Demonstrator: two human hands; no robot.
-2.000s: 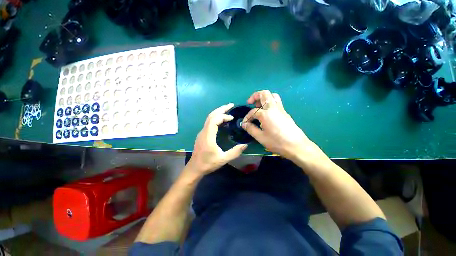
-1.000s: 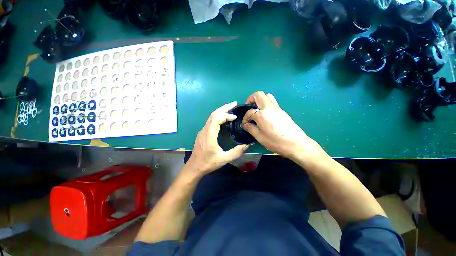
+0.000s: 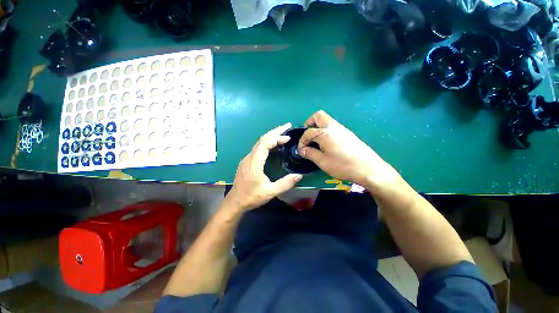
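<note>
A black cup housing [image 3: 290, 160] is at the bench's front edge, its open side facing up. My left hand [image 3: 260, 168] is curved around its left side, thumb at the front and fingers at the back. My right hand [image 3: 334, 148] reaches into the housing with thumb and index finger close together near its middle. Something small and pale shows at those fingertips, too small to tell. The fingers hide much of the inside. The white parts tray [image 3: 170, 132] lies to the left, with dark round inserts [image 3: 88, 145] in rows at its near left corner.
Pale rings [image 3: 30, 137] lie left of the tray beside a black housing [image 3: 29, 106]. More black housings [image 3: 447, 67] are heaped at the back right and back left. White wrapping [image 3: 269, 11] lies at the back. A red stool [image 3: 121, 247] stands below the bench.
The tray and rings appear shifted slightly left in view. My right fingers have changed position slightly within the housing. My left hand keeps its hold.
</note>
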